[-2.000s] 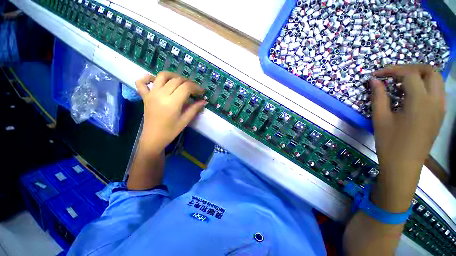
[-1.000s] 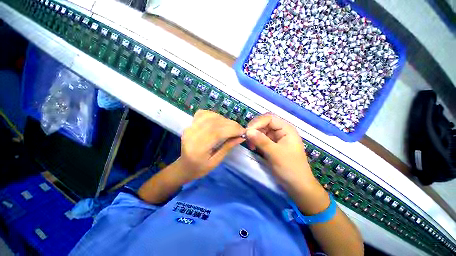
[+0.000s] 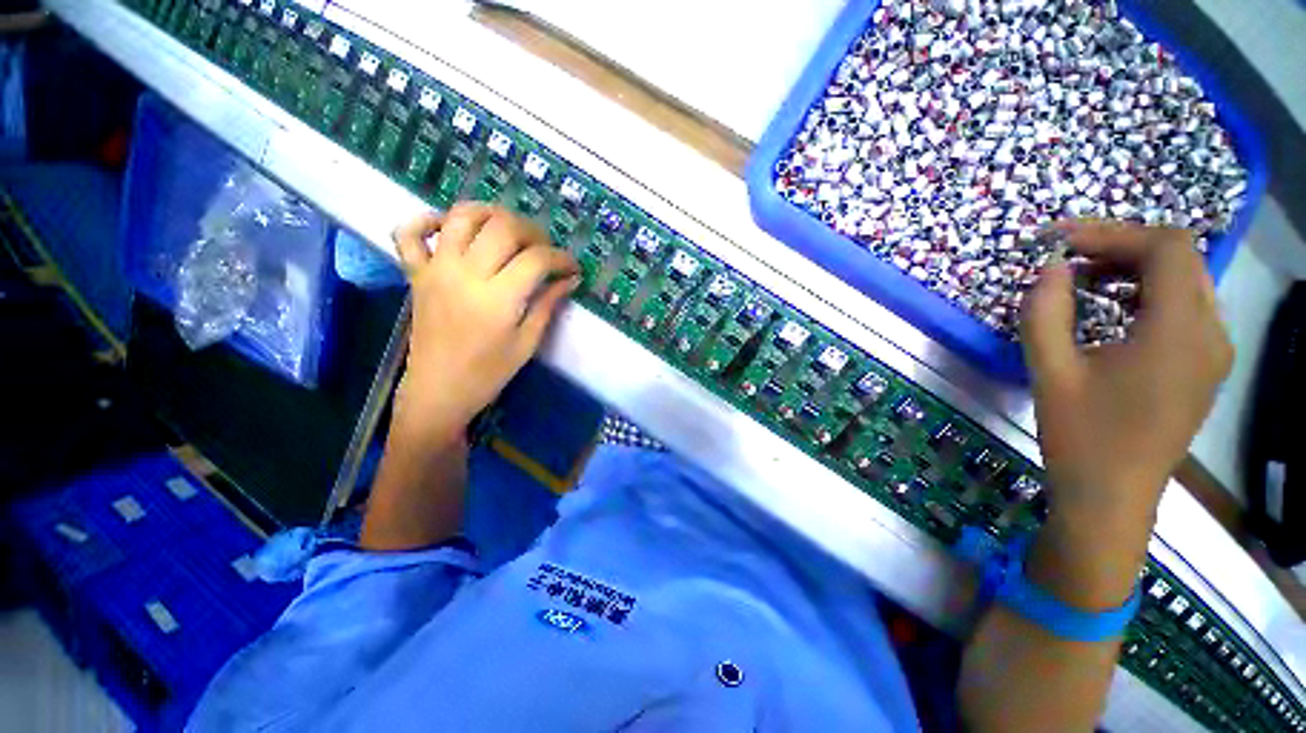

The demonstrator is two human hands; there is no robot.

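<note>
A blue tray (image 3: 874,272) heaped with loose silver-white capacitors (image 3: 988,158) lies beyond the board line at the upper right. My right hand (image 3: 1124,358) is over the tray's near right part, thumb and fingers curved apart at the capacitors; whether a piece is between the fingertips cannot be told. My left hand (image 3: 484,294) rests with curled fingers on the near white rail; anything inside the fingers is hidden. Green circuit boards (image 3: 745,344) run in a long diagonal row, with small bright metal connectors along their far edge.
The white near rail (image 3: 673,394) borders the boards. A blue bin (image 3: 151,186) with a clear plastic bag (image 3: 244,265) is below the line at left. Blue crates (image 3: 100,573) stand on the floor at lower left. A black object (image 3: 1279,430) is at the right edge.
One second ago both hands met over the boards, fingertips together. Since then my right hand has moved to the tray and my left hand has moved left to the near rail. The camera view has shifted.
</note>
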